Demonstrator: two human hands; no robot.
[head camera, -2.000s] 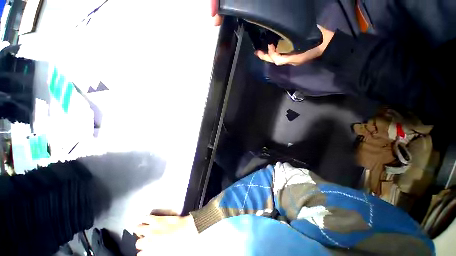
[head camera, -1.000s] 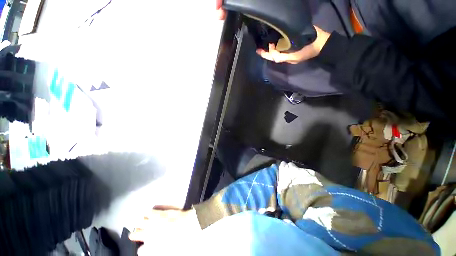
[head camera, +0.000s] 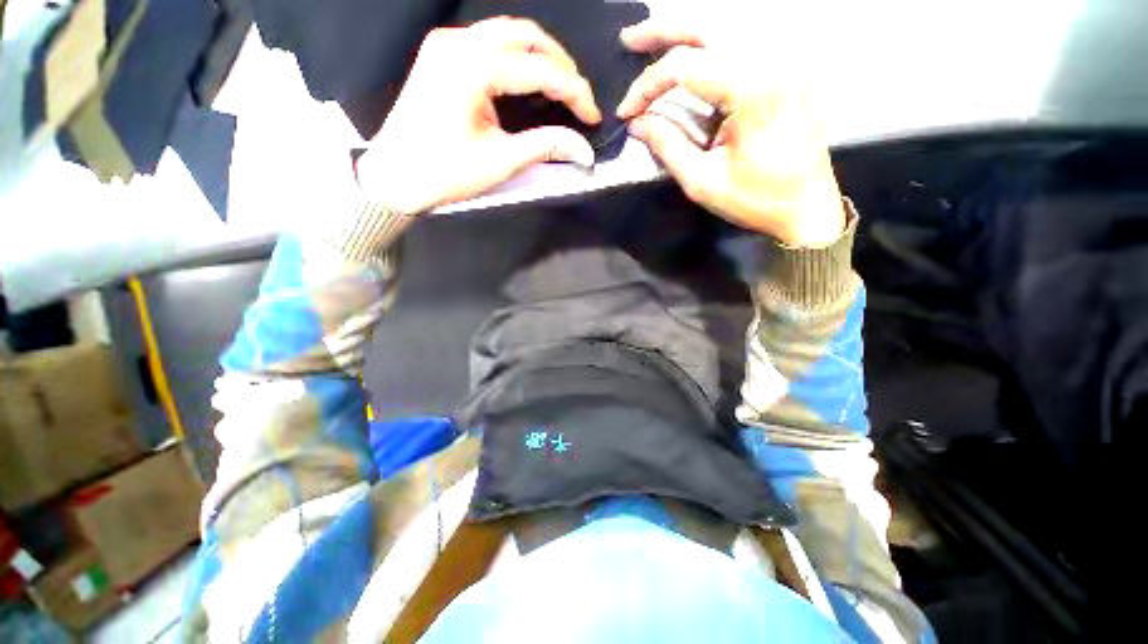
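Observation:
A dark panel (head camera: 609, 78) lies at the near edge of the bright table, with its near edge between my hands. My left hand (head camera: 472, 111) is on its left side, with thumb and fingertips on the edge. My right hand (head camera: 745, 132) pinches the same edge close to the left fingertips. A pale band shows at a right finger; I cannot tell what it is. The fingers hide part of the panel, and its far part is cut off by the top of the picture.
Dark layered material (head camera: 346, 57) lies left of my hands. Angular dark pieces (head camera: 164, 76) and a tan piece (head camera: 76, 61) lie further left. Below are cardboard boxes (head camera: 132, 510), a yellow strip (head camera: 156, 359) and a blue item (head camera: 410, 443). Dark fabric (head camera: 1070, 264) is at right.
The view has turned from the table's side and another person to the near table edge. Earlier one of my hands rested on the table; now both hands hold a dark panel's edge.

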